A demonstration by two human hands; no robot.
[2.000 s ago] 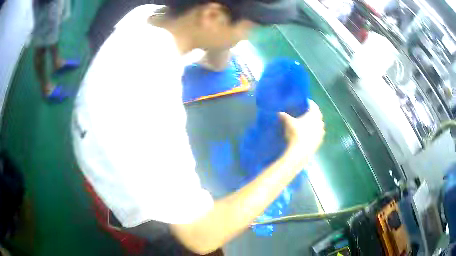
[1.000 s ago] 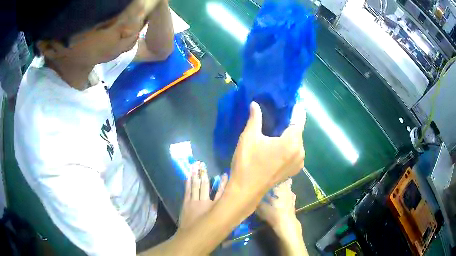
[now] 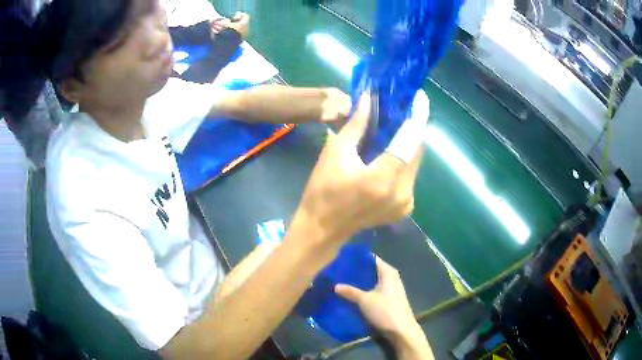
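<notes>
My right hand [image 3: 386,304] enters from the bottom edge. Its thumb lies over a shiny dark blue film piece [image 3: 343,309], which sits between thumb and fingers just above the bench mat. My left hand [image 3: 246,268] is mostly hidden behind the neighbouring worker's forearm; only a strip of skin shows, close to a small bright white-blue piece [image 3: 271,230] on the mat. The neighbouring worker's hand [image 3: 362,184] holds up a tall bundle of blue film [image 3: 415,56], cut off by the top edge.
A worker in a white shirt [image 3: 105,190] leans in from the left. An orange tray [image 3: 257,149] with blue pieces lies beyond. The green line surface [image 3: 493,260] runs behind. A yellow-green hose [image 3: 486,283] crosses toward the orange fixture [image 3: 588,295] at right.
The neighbour's hand has raised the blue bundle, and their other arm now reaches toward it. My left hand's fingers have gone out of sight. More blue film shows by my right hand.
</notes>
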